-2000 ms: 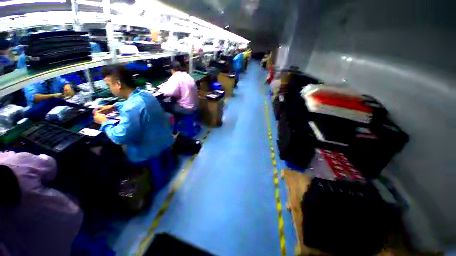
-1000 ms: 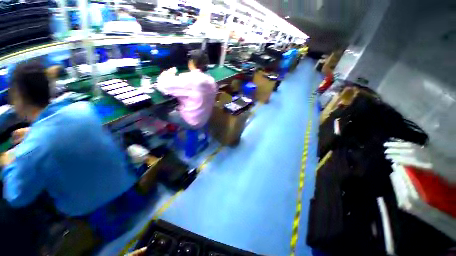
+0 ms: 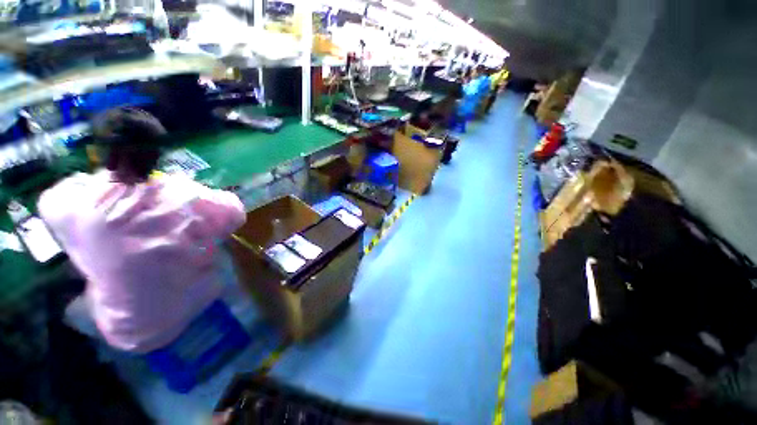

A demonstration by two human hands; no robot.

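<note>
A black tray point(image 3: 307, 408) shows at the bottom edge of the head view, cut off by the edge and blurred, so its contents cannot be made out. Neither my left hand nor my right hand can be seen. The tray is above the blue floor point(image 3: 415, 307), low in front of me.
On the left, a person in pink point(image 3: 149, 249) sits on a blue stool point(image 3: 199, 344) at a green bench point(image 3: 274, 149). A cardboard carton point(image 3: 319, 299) with a black tray stands beside the aisle. Dark stacks point(image 3: 639, 290) and a small carton point(image 3: 556, 394) line the right side.
The view has moved forward along the aisle. The person in blue has left the view and the person in pink is much nearer. The fingertips seen at the tray's left end are no longer visible.
</note>
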